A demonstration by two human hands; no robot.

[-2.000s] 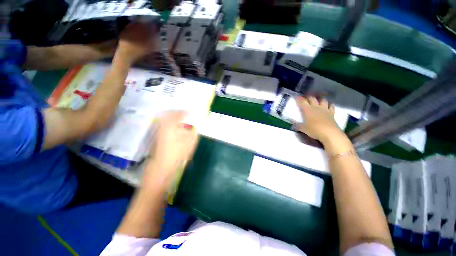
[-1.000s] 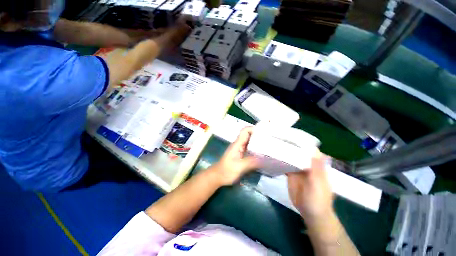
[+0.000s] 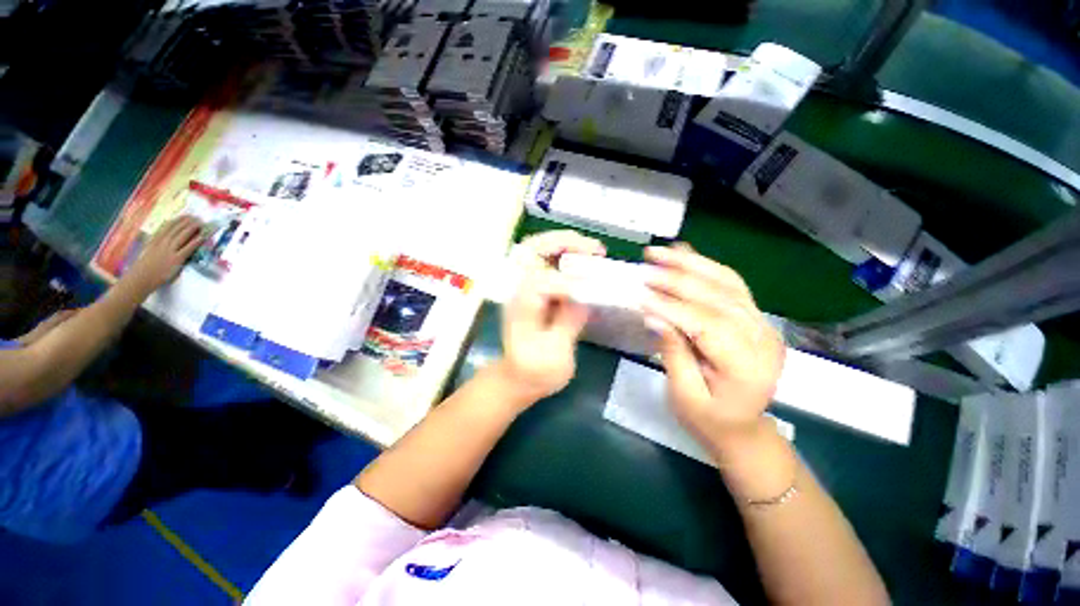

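A white retail carton (image 3: 610, 284) is held up end-on in front of me, over the near edge of the belt. My left hand (image 3: 547, 314) grips its left side. My right hand (image 3: 717, 343) is on its right side, with fingers over the small white end panel. Most of the carton is hidden by my hands, and I cannot tell whether the panel is fully closed. A white sheet (image 3: 640, 403) lies on the green bench below my hands. A long white strip (image 3: 853, 397) lies along the belt edge.
Loose white cartons (image 3: 610, 195) lie on the green belt, with more at right by a metal post (image 3: 971, 296). A carton row (image 3: 1007, 485) stands at far right. Grey inserts (image 3: 456, 71) are stacked upper left. A co-worker's hand (image 3: 178, 246) rests on the poster sheet (image 3: 456, 219).
From reaching to the belt, my right hand has joined my left on a carton. The carton is now turned end-on. The co-worker's arms have moved from the insert stacks to the poster's left side.
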